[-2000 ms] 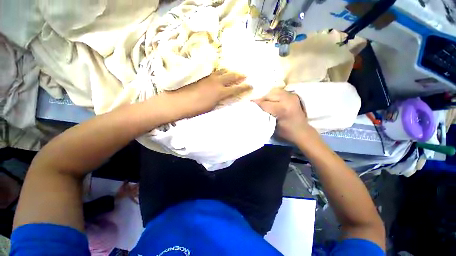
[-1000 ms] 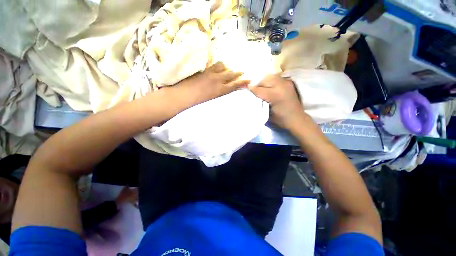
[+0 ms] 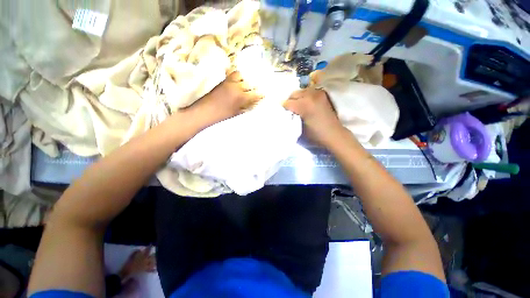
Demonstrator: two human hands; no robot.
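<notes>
A cream garment piece (image 3: 232,152) lies bunched at the machine and hangs over the table's front edge. My left hand (image 3: 235,98) lies on the cloth left of the needle area, its fingertips lost in the lamp glare. My right hand (image 3: 311,110) holds the cloth edge between thumb and fingers, close to my left hand. The presser foot and needle area (image 3: 287,65) is just ahead of my fingers, too bright to make out. Gathered cream cloth (image 3: 194,55) is heaped left of the needle. The white sewing machine (image 3: 372,43) with blue stripes stands upper right.
A beige cloth heap (image 3: 87,110) covers the table's left side. Right of the needle lie more cream cloth (image 3: 366,110) and a black flat item (image 3: 409,99). A purple ring (image 3: 469,137) and green stick (image 3: 497,168) are far right. Another person's hand (image 3: 139,262) shows lower left.
The view has shifted, showing more of the machine and a white label on the beige cloth. Both hands stay at the cloth near the needle; the cream cloth right of it has bunched slightly.
</notes>
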